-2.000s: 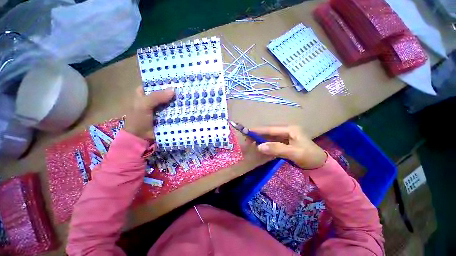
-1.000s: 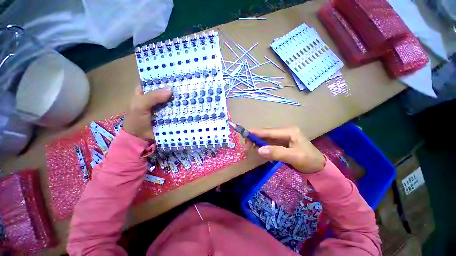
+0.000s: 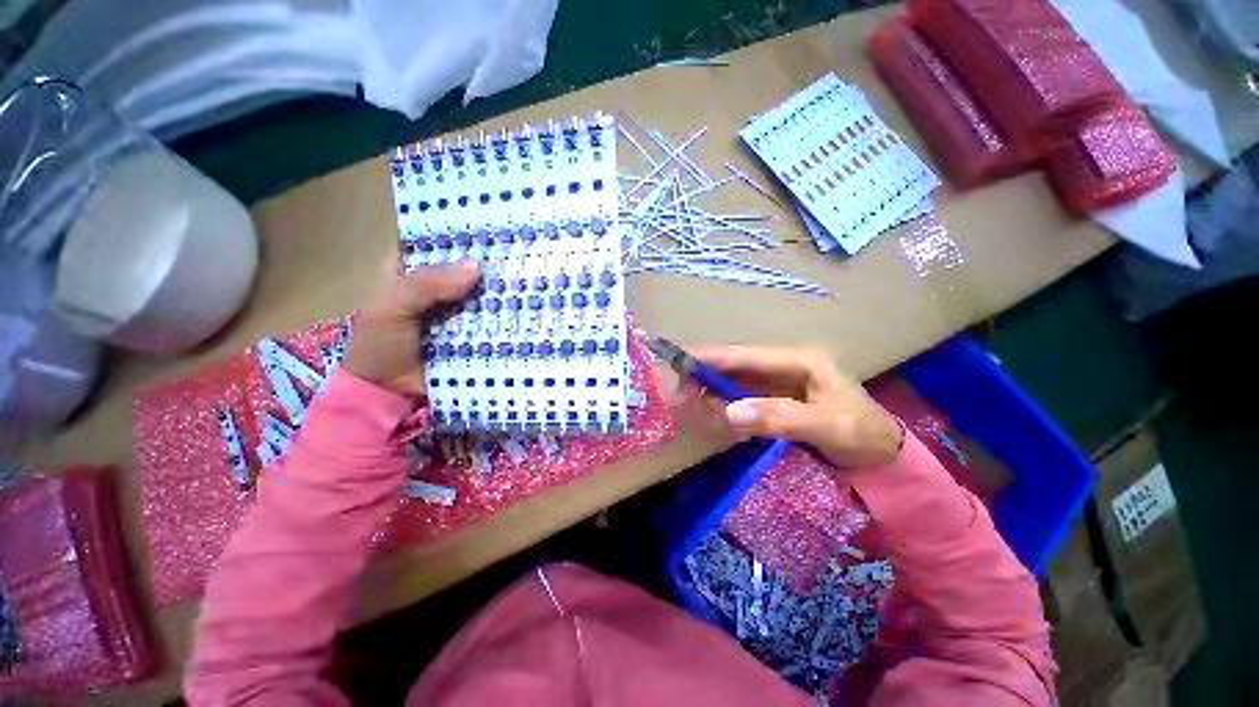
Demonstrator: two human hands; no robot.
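My left hand (image 3: 396, 329) grips a white PCB panel (image 3: 518, 274) by its left edge, thumb on its face, fingers hidden behind it. The panel is held up over the bench, with rows of small dark parts facing me. My right hand (image 3: 801, 403) holds diagonal cutters (image 3: 700, 374) with blue handles. Their metal jaws are close to the panel's lower right edge; I cannot tell if they touch it. Loose single PCBs (image 3: 286, 380) lie on pink bubble wrap (image 3: 180, 483), partly behind the panel and my left arm.
White waste strips (image 3: 704, 228) lie crossed right of the panel. Waiting PCB panels (image 3: 842, 163) are stacked farther right, beside small scraps (image 3: 931, 245) and bubble-wrapped packs (image 3: 1029, 90). A blue bin (image 3: 1056, 477) holds loose boards below the bench edge. A white tub (image 3: 159, 269) stands left.
The panel has tilted, and its lower edge sits slightly lower. The cutter jaws have shifted slightly right, a little away from the panel's edge. Both hands keep their holds.
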